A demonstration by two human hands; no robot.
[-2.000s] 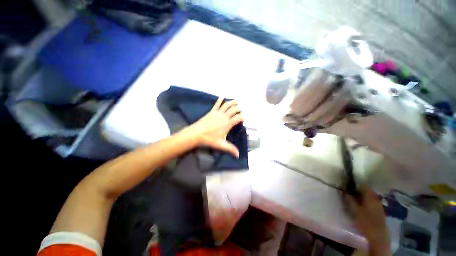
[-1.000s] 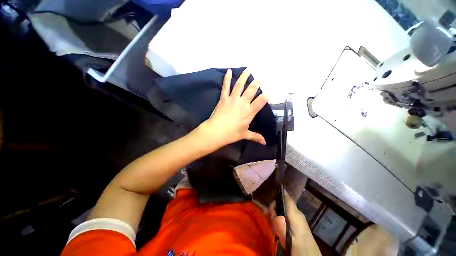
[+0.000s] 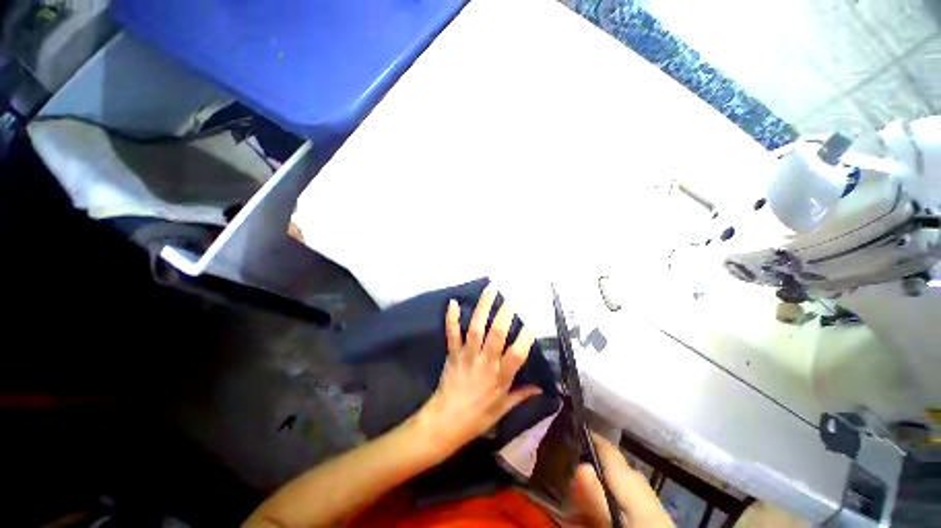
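My left hand (image 3: pixel 480 376) lies spread, palm down, on a dark cloth piece (image 3: pixel 408 335) at the front edge of the white table. The cloth hangs over the edge toward my lap. My right hand (image 3: pixel 614 485) holds long dark shears (image 3: pixel 573 376) by the handles, blades pointing away from me, just right of the cloth. I cannot tell if the blades touch the cloth. A pinkish-white cloth piece (image 3: pixel 524 446) shows below the dark cloth, left of the shears.
The white table (image 3: pixel 464 155) has a sewing machine head (image 3: pixel 856 227) at right, with a lamp (image 3: pixel 805 196). A patterned blue cloth (image 3: pixel 681 72) runs along the back edge. A blue stool or side table (image 3: pixel 299 52) stands at upper left, beside a pale frame (image 3: pixel 242 211).
The view has shifted, so hands and cloth appear lower. My right hand with the shears came from the right to beside the cloth earlier and stays there. The left hand remains spread on the cloth.
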